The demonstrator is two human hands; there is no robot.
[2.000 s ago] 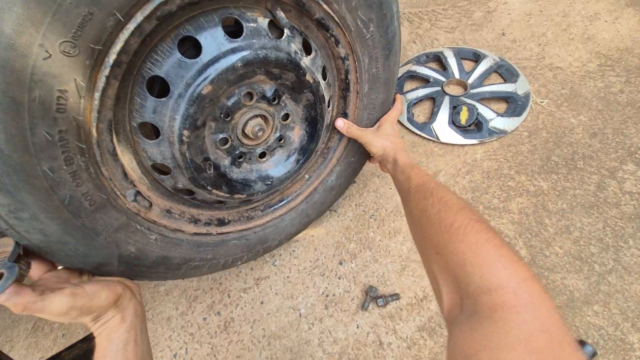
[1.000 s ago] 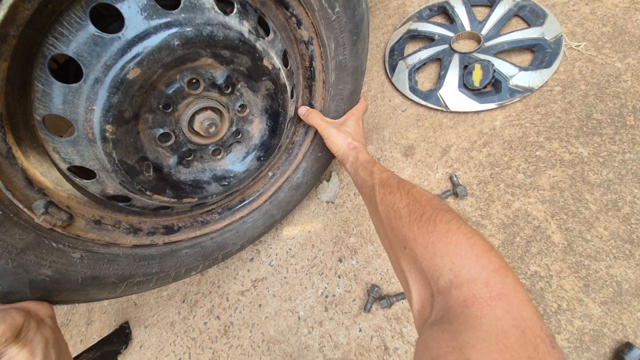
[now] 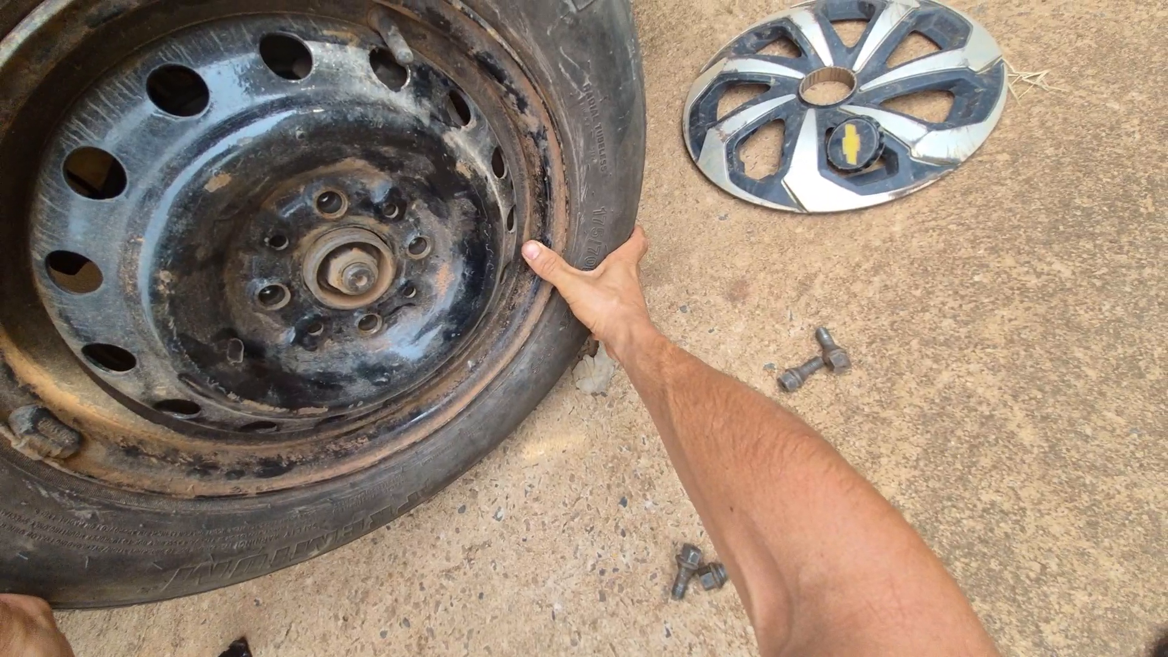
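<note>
A car wheel with a black, rust-marked steel rim (image 3: 228,365) and a rubber tire (image 3: 474,465) fills the left of the view, its face toward me. Around the hub's end nut (image 3: 354,274) the bolt holes show no bolt heads. My right hand (image 3: 607,287) grips the tire's right side, thumb on the rim's edge, fingers mostly hidden behind the rubber. At the bottom left corner, only part of my left hand (image 3: 32,628) shows, against the tire's lower edge; its fingers are out of sight.
A silver and black hubcap (image 3: 821,173) lies on the concrete at the upper right, a round Chevrolet center cap (image 3: 854,144) on it. Two wheel bolts (image 3: 817,360) lie right of my forearm, more bolts (image 3: 689,570) below it. A dark object (image 3: 237,648) shows at the bottom edge.
The wheel has turned a little between two seconds ago and now. My left hand, palm up with a dark object at its fingers in the oldest frame, is now mostly out of view. The view has shifted.
</note>
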